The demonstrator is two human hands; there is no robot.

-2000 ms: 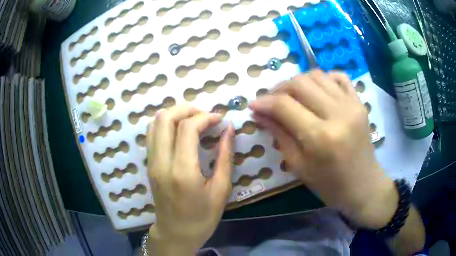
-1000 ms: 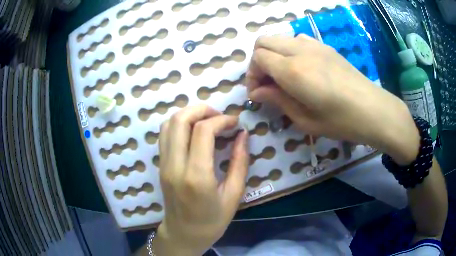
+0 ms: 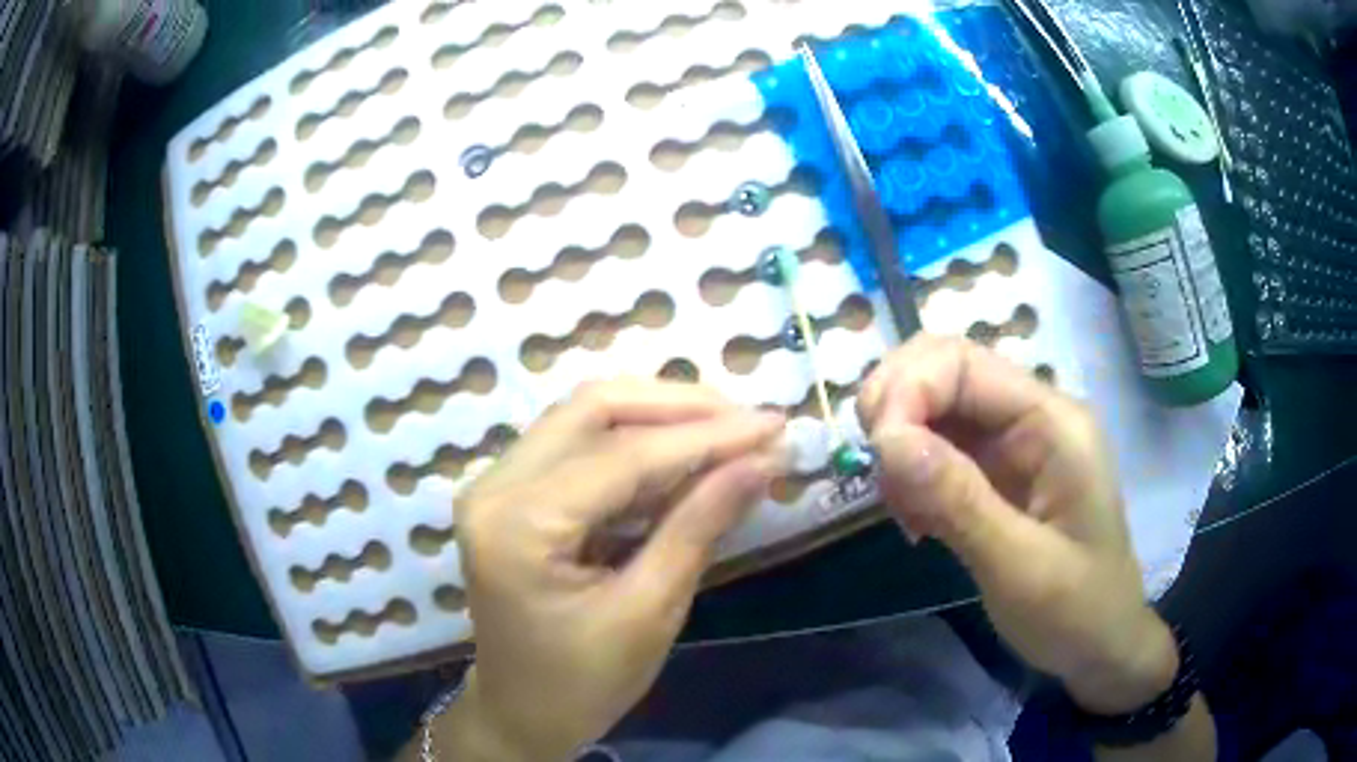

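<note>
The large white slotted tray (image 3: 447, 357) lies in front of me. My right hand (image 3: 990, 499) is at its front right, fingers pinched at a small shiny round metal piece with green on it (image 3: 851, 459). My left hand (image 3: 610, 514) is just left of it, fingertips close together beside a blurred pale spot; whether they hold anything is unclear. A thin pale cotton swab (image 3: 813, 350) lies on the tray behind the fingertips. More metal pieces sit in slots, one behind (image 3: 749, 198) and one further left (image 3: 476, 159).
Metal tweezers (image 3: 863, 171) lie over a blue plastic sheet (image 3: 938, 134) on the tray. A green bottle (image 3: 1165, 283) stands or lies right, near a pale green disc (image 3: 1168, 119). A pale yellow lump (image 3: 264, 325) is on the tray's left. Stacked trays (image 3: 90, 491) line the left; clear blister tray (image 3: 1310, 194) far right.
My right hand has moved from the tray's middle toward the front right, and the metal piece now shows at its fingertips. My left hand's fingertips have closed toward it. The view has shifted.
</note>
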